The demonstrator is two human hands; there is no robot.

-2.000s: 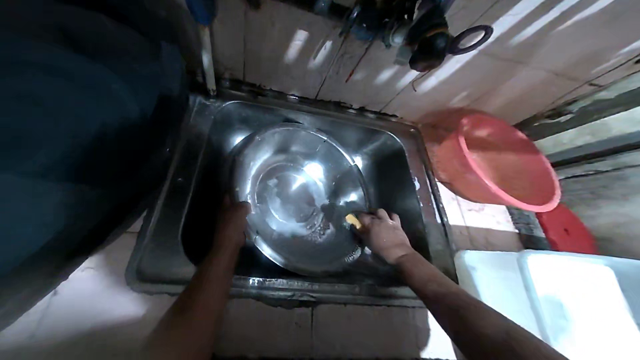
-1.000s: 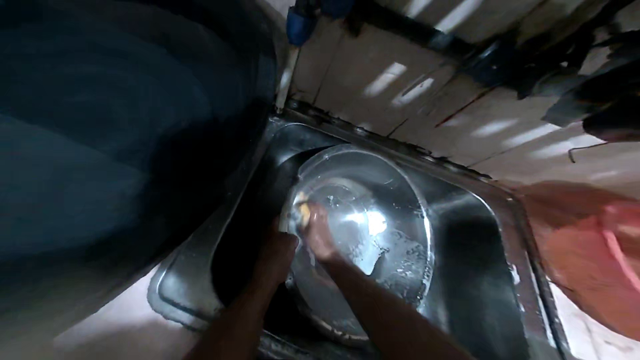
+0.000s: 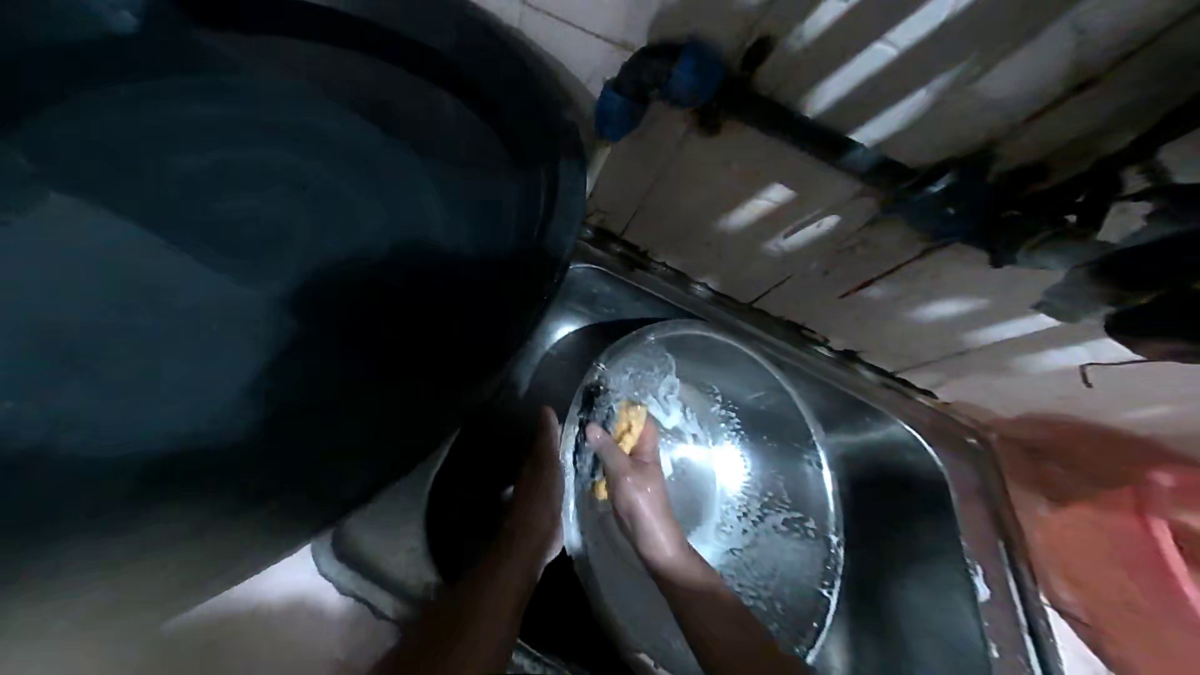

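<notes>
A round metal basin (image 3: pixel 750 553) with suds and water drops on its inside rests tilted in a stainless steel sink (image 3: pixel 900 525). My right hand (image 3: pixel 637 478) is inside the basin near its left wall, gripping a yellow sponge (image 3: pixel 630 427). Outside the basin's left rim is my left hand (image 3: pixel 539 497), touching or very close to the rim. Its fingers are partly in shadow, so its grip on the rim is not certain.
A large dark tub (image 3: pixel 375 187) holding water rises at the left, beside the sink. Pipes (image 3: pixel 816 131) with blue fittings run along the tiled wall (image 3: pixel 712 187). A red plastic basin (image 3: pixel 1125 544) stands right of the sink.
The right hand with the sponge has gone from the metal basin's right side, two seconds ago, to its left wall. The view has swung left and closer to the dark tub.
</notes>
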